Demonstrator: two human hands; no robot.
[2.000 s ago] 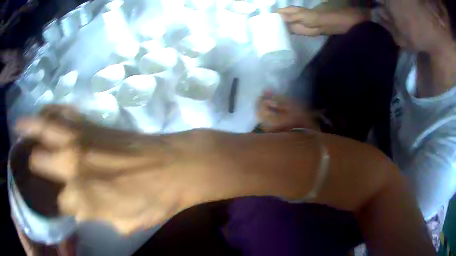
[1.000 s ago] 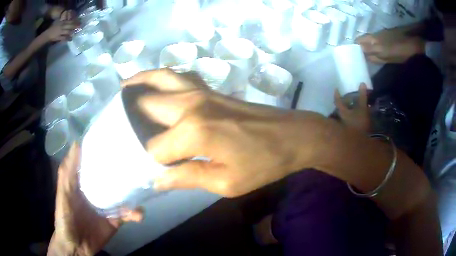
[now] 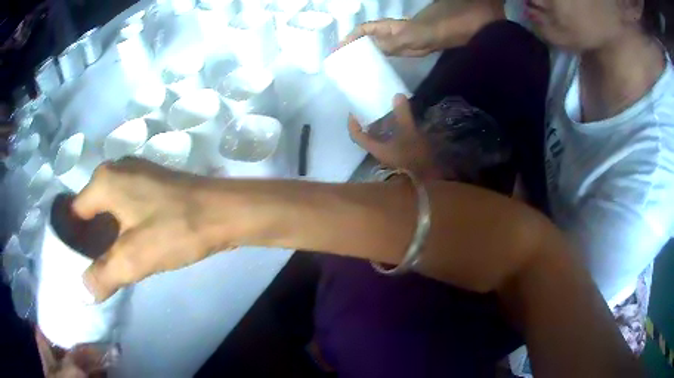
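A glossy white container (image 3: 70,299) is at the lower left, tilted, with its dark open mouth facing up and right. My right hand (image 3: 140,221) reaches across from the right and grips its rim, fingers at the mouth and thumb on the outer wall. My left hand (image 3: 77,360) is under the container's base, mostly hidden and cut off by the bottom edge. A little clear film shows near the base.
Several white containers stand on the white table (image 3: 199,306), some with shiny film. A dark strip (image 3: 304,150) lies near the table edge. At the right, a person in a white T-shirt (image 3: 606,170) holds a white container (image 3: 367,80). Clear film (image 3: 465,136) lies on their lap.
The view has swung right since one second ago, so the container and my hands show farther left and lower. The neighbour's container is more tilted. My right hand remains at the container's mouth.
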